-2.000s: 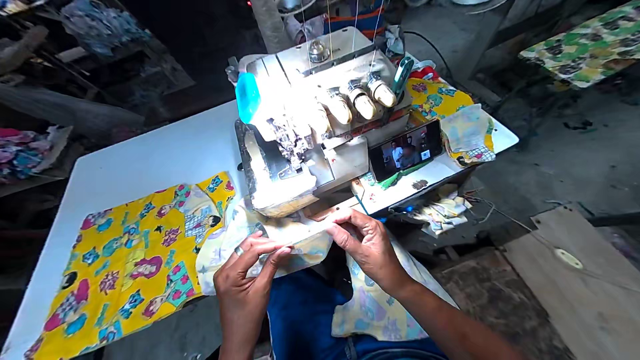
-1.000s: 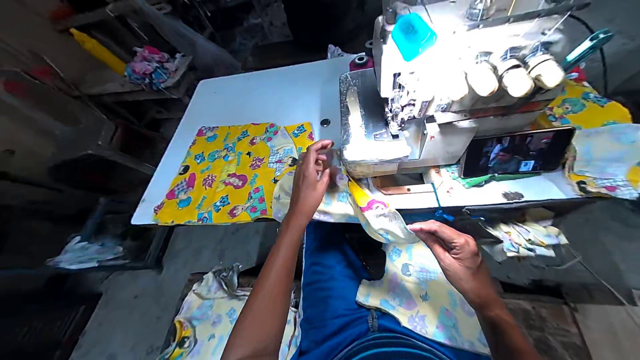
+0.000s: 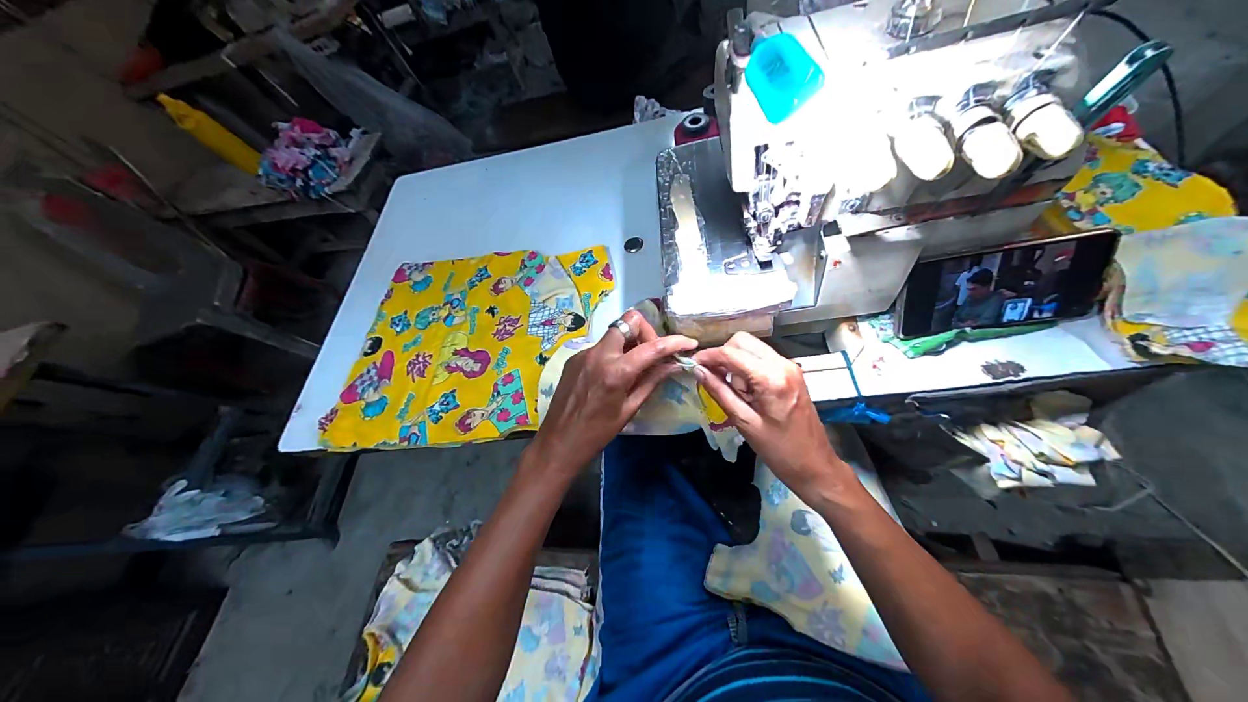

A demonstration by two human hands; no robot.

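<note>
My left hand (image 3: 614,380), with a ring on one finger, and my right hand (image 3: 770,400) meet just in front of an overlock sewing machine (image 3: 829,195). Both pinch the edge of a printed fabric piece (image 3: 668,408), pale on its reverse, with a bit of yellow showing below the fingers. The fabric hangs over the table edge toward my lap. Left of my hands, a yellow printed fabric piece (image 3: 458,361) lies flat on the white table (image 3: 487,210). Another pale printed piece (image 3: 809,565) is draped over my right thigh.
A phone (image 3: 1009,292) leans against the machine's right side. More printed fabric (image 3: 1180,283) lies beyond it. Fabric scraps (image 3: 1038,448) hang below the table edge at right. Pale garment pieces (image 3: 546,624) are piled low at left. A thread cone (image 3: 695,125) stands behind the machine plate.
My right hand has come in from the right to meet my left at the fabric edge; one second ago they were apart. The view has shifted left since the first frame.
</note>
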